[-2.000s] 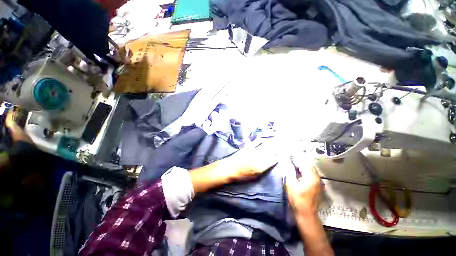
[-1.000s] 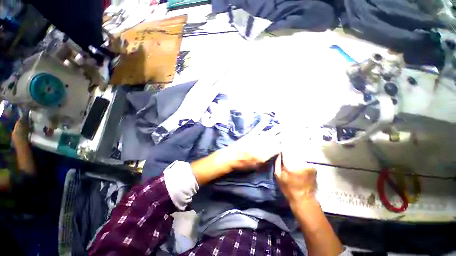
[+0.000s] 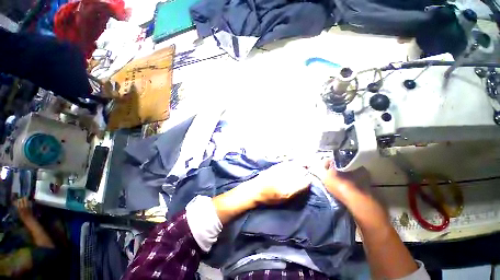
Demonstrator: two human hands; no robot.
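Note:
Grey-blue cloth (image 3: 268, 227) lies over the lap and the table edge, with a paler grey piece (image 3: 159, 153) spread to the left. My left hand (image 3: 282, 183) lies on the cloth, its fingertips pinching the cloth edge near the needle area. My right hand (image 3: 342, 178) is beside it, just left of and below the machine head, its fingers at the same edge. Glare washes out the fingertips. The white sewing machine head (image 3: 438, 109) stands at the right; its needle and presser foot cannot be made out clearly.
Scissors (image 3: 429, 210) with red and yellow loops lie on the machine bed. Dark garments (image 3: 274, 19) are heaped at the back. A brown board (image 3: 143, 87), green mat (image 3: 172, 21) and red bag (image 3: 87, 24) are back left. A neighbouring machine (image 3: 55, 147) and another person's arm (image 3: 33, 224) are at left.
The view has shifted, bringing the red bag in. My right hand has moved up beside the machine head, its forearm now slanting more. My left hand stays on the cloth, whose folds have shifted.

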